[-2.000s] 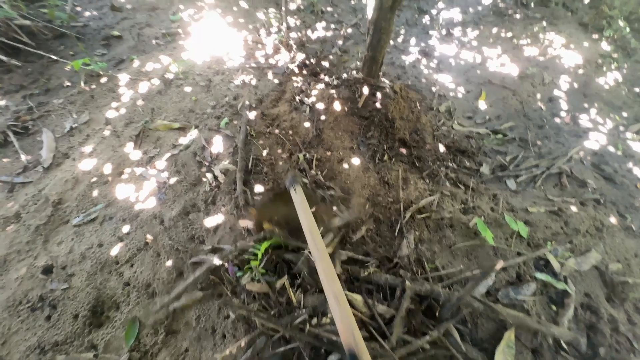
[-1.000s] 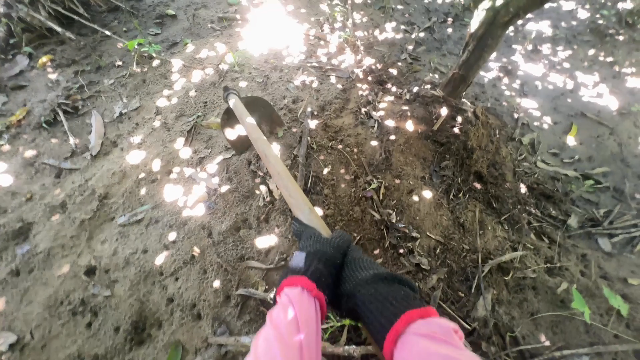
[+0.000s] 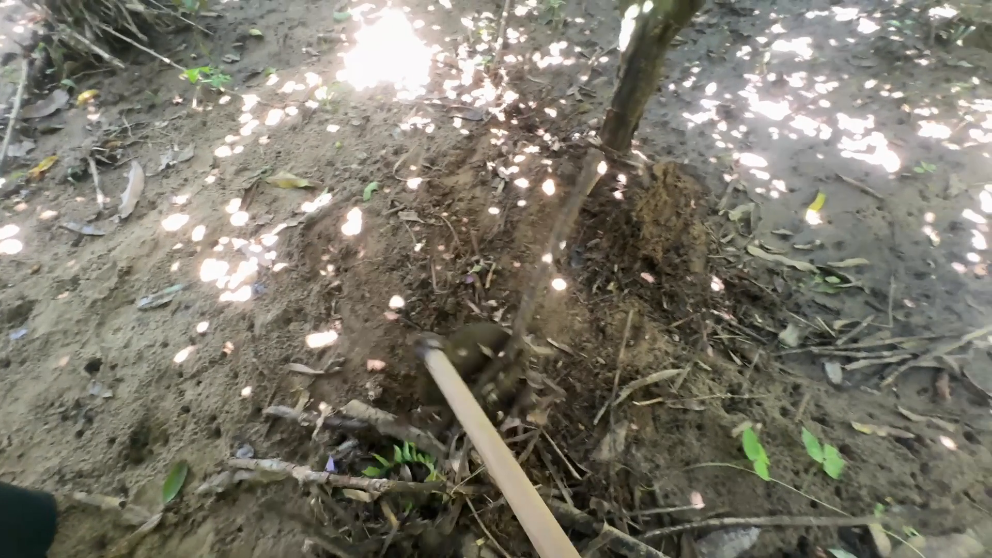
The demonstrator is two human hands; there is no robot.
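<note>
A hoe's pale wooden handle rises from the bottom edge toward the middle of the head view. Its round, dark metal blade is blurred and lies low against the brown soil, among dry leaves and twigs. A thin stick slants across the soil just beyond the blade. Neither my left hand nor my right hand is in the frame; the lower end of the handle is cut off by the bottom edge.
A slim tree trunk stands beyond the blade, with a mound of loose soil and roots at its base. Fallen branches lie left of the handle, near a small green fern. Something dark shows at the lower left edge.
The hoe blade has come from farther out on the left back nearer to me, onto the leaves and twigs. Both gloved hands, on the handle one second ago, have left the view.
</note>
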